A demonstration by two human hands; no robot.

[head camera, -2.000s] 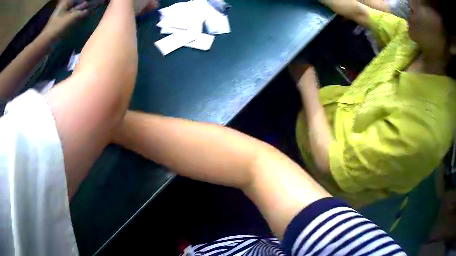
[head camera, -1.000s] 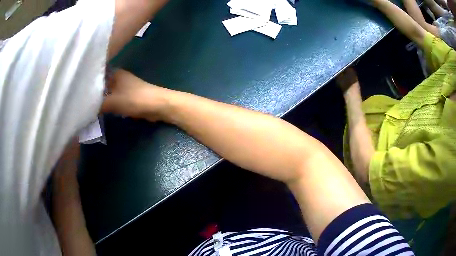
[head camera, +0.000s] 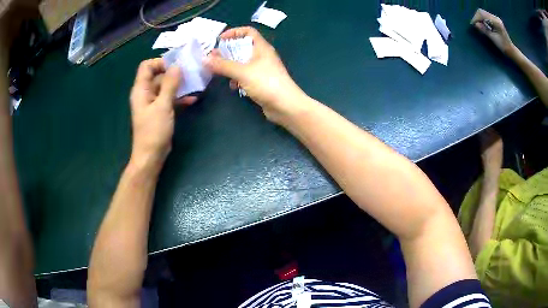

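My left hand grips a white paper leaflet between thumb and fingers above the dark green table. My right hand holds a leaflet bundle with striped layered edges in its palm, and its thumb and finger touch the leaflet's right edge. A pile of white leaflets lies on the table just beyond my hands, partly hidden by them. One leaflet lies apart behind my right hand, with one edge raised.
Another leaflet pile lies at the right, near a neighbour's hand. A person in yellow-green sits at the right. Brown cardboard, a thin cable and a blue-and-white packet are at the far left. Another person's arm is at the left edge.
The view has swung left. Both my hands and the near pile now show. The white-clothed person no longer blocks the left side. The right-hand pile sits farther right in the picture.
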